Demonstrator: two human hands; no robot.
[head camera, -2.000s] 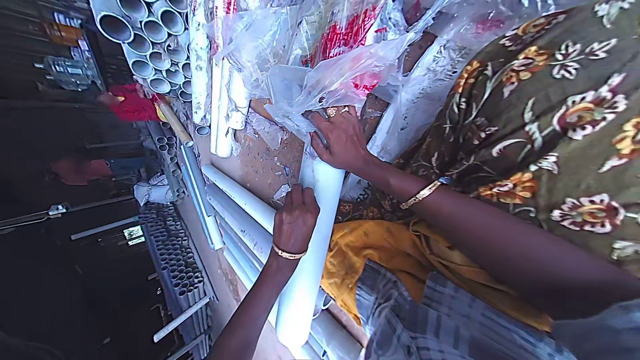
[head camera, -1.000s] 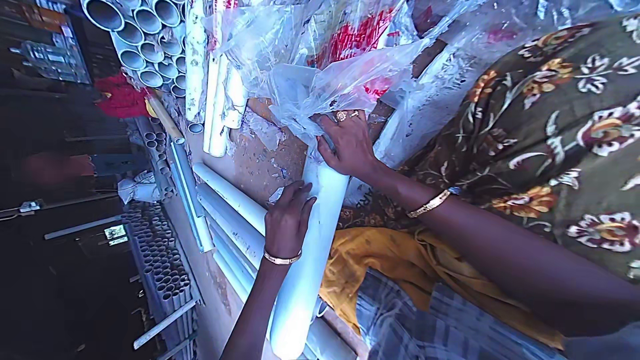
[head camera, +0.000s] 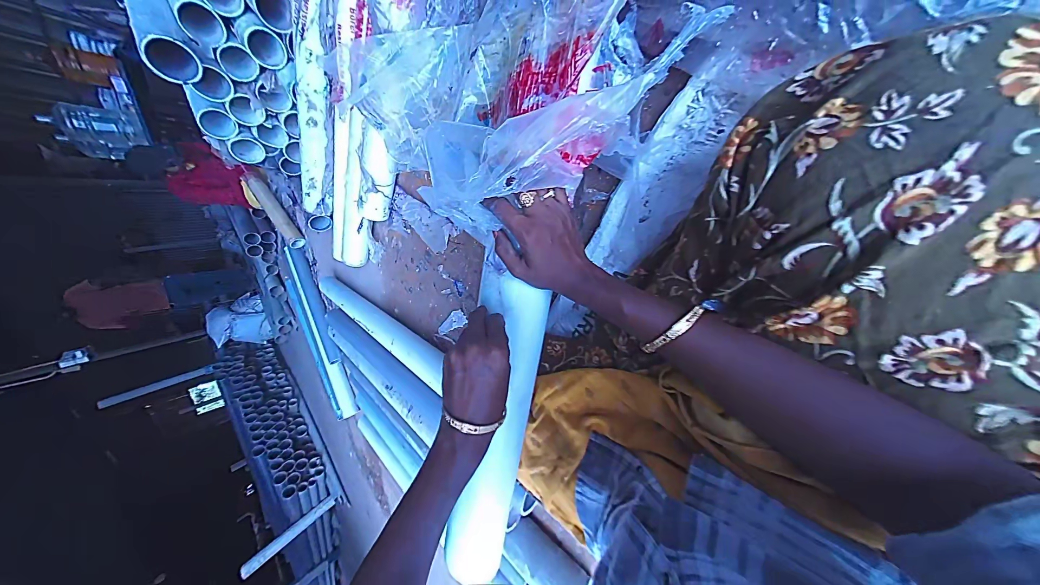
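Observation:
A thick white plastic pipe (head camera: 496, 455) lies lengthwise near the lap. Across its upper end is my right hand (head camera: 540, 244), its fingers and thumb bent on the edge of a clear plastic sleeve (head camera: 487, 158) with red print. Farther down, my left hand (head camera: 475, 366) is at the pipe's side, fingers curled in; its fingertips are hidden, so I cannot tell whether they pinch anything. A small scrap of film (head camera: 452, 323) lies beside that hand. Both wrists wear bangles.
More pipes (head camera: 382, 325) lie on the floor beside the left hand. Stacked pipes (head camera: 236, 61) show open ends at upper left, with narrower ones (head camera: 276, 422) lower left. A wrapped pipe (head camera: 650, 187) lies past the right hand. Yellow cloth (head camera: 609, 406) covers part of the lap.
My left hand has shifted slightly along the pipe's side, and its fingers look more curled than one second ago. My right hand remains at the sleeve's edge.

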